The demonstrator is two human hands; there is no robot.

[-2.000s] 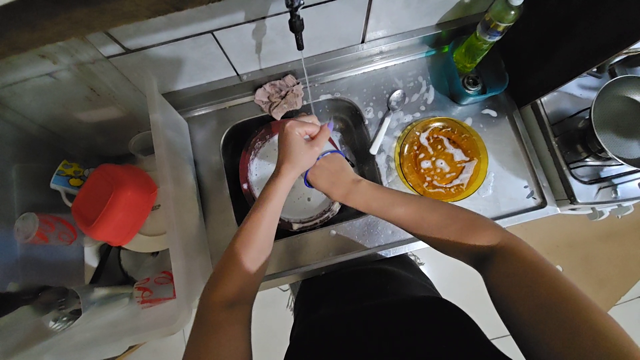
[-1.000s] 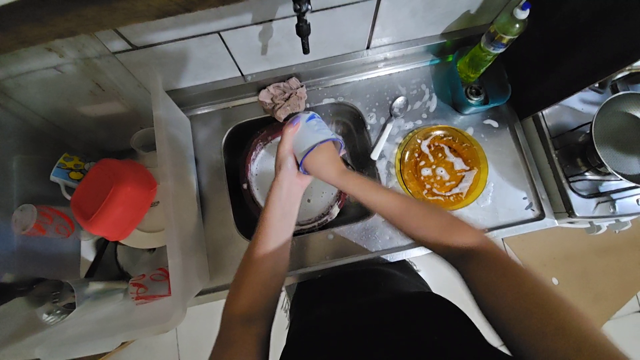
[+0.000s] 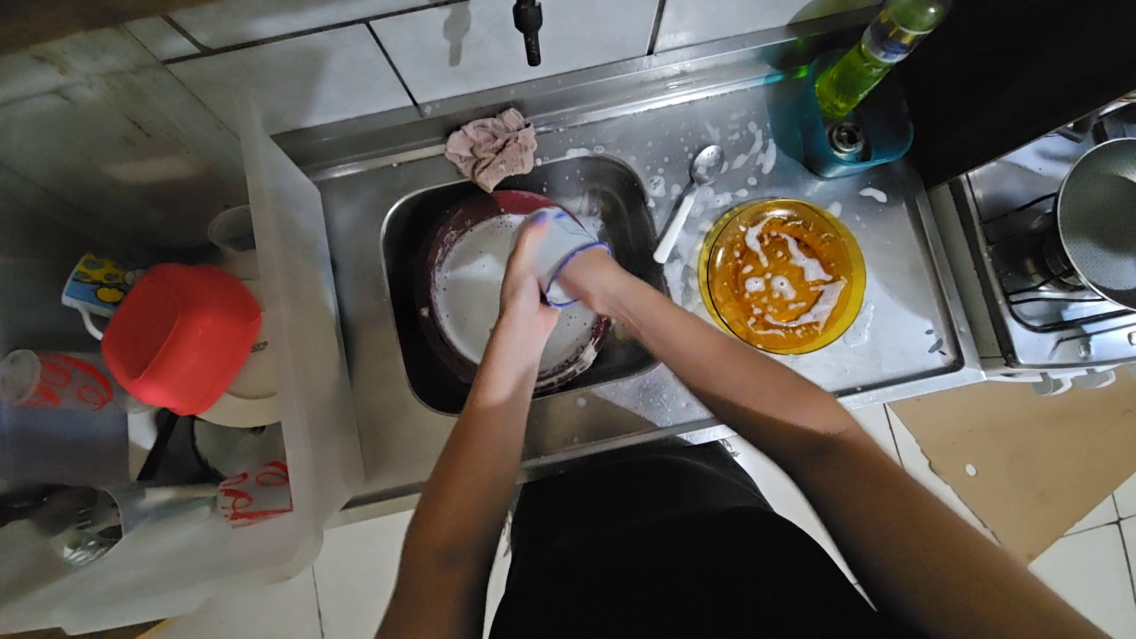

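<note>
Over the sink basin, my left hand grips the outside of a pale cup with a blue rim. My right hand reaches inside that cup, so its fingers are hidden and I cannot tell what they hold. The cup is tilted, its mouth toward my right wrist. Below both hands, a dark red round pan with whitish, sudsy liquid sits in the steel basin. A crumpled pinkish cloth lies at the basin's back edge. No water runs from the black faucet.
Right of the basin are a spoon, soapy amber glass plates and a teal holder with a green detergent bottle. A translucent rack at left holds a red bowl and cups. The stove stands far right.
The water running from the faucet two seconds ago has stopped. My right hand stays inside the cup, which has moved slightly since the frame one second ago.
</note>
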